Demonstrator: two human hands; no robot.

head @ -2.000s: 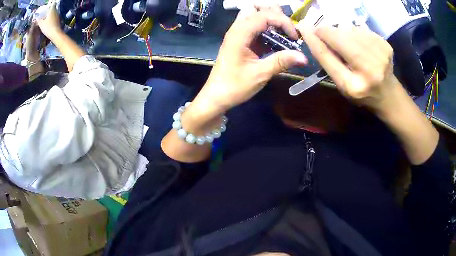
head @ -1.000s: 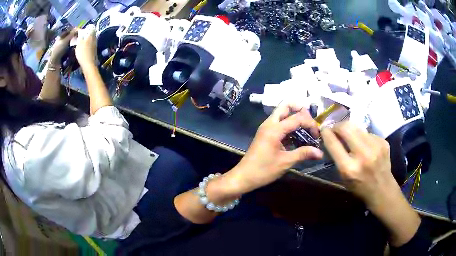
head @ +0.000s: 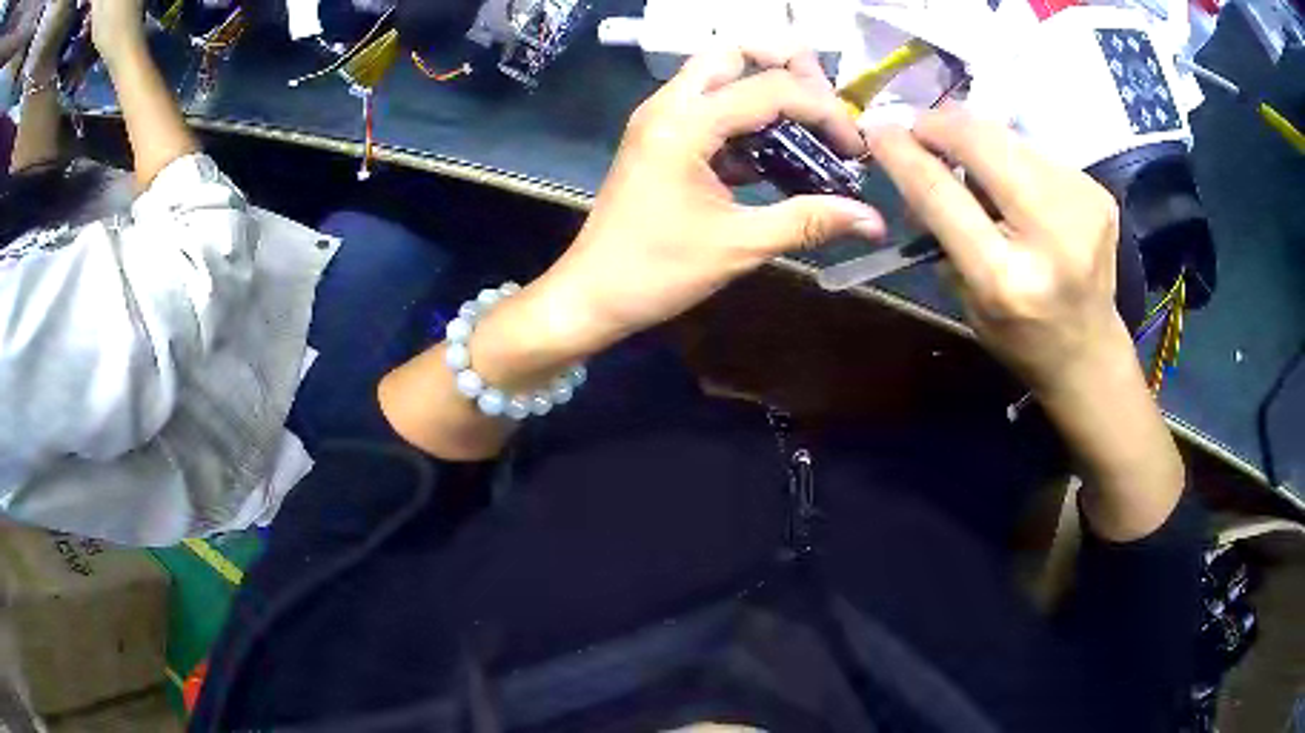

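Note:
My left hand, with a bead bracelet at the wrist, holds a small dark-and-silver module between fingers and thumb above the bench edge. My right hand is beside it, fingertips pinched near the module's right end, where thin wires and a yellow strip show. A slim flat metal tool, likely tweezers, sticks out from under my right hand towards the lower left. What the right fingertips pinch is too small to tell.
A white camera body with a dotted panel and black lower part stands at the right. White boxes lie behind my hands. A coworker's pale sleeve is at the left. Cartons stand lower left; an open carton holds black parts lower right.
The view tilted up to the bench a second ago and is back down now. Both hands stay together at the module; the flat tool shows more clearly than a second ago.

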